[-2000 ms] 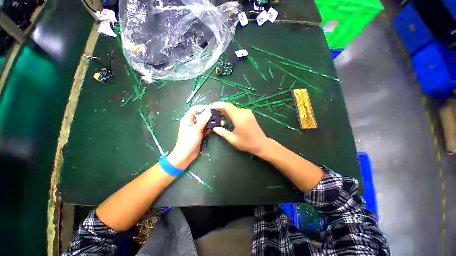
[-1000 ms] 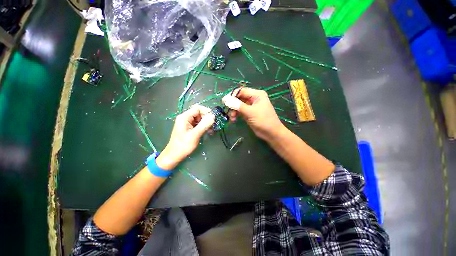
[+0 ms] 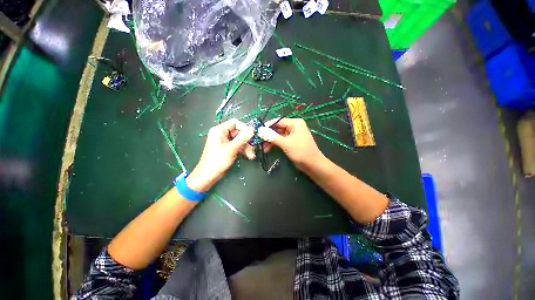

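Note:
A small dark circuit board assembly [image 3: 256,133] is held between my two hands above the middle of the bench. Dark lead wires [image 3: 263,159] hang from it toward me, and another wire sticks out near my right fingers. My left hand [image 3: 226,145] grips its left side, with a blue band on the wrist. My right hand [image 3: 288,139] has its fingertips on its right side. The fingers hide much of the board. A similar loose board [image 3: 262,71] lies beyond my hands, and a wired unit with a yellow piece [image 3: 114,80] lies at the left.
A crumpled clear bag [image 3: 202,44] with black contents lies at the far left. Thin green strips [image 3: 358,71] are scattered mid-bench. A yellow block [image 3: 360,122] lies at right. A small white square piece [image 3: 284,53] lies farther back. A green crate [image 3: 416,23] stands beyond the right corner.
Since one second ago, my right hand has moved down and left onto the board, closing the gap between my hands. Two seconds ago, a dark part showed between my hands, without the hanging leads clearly visible.

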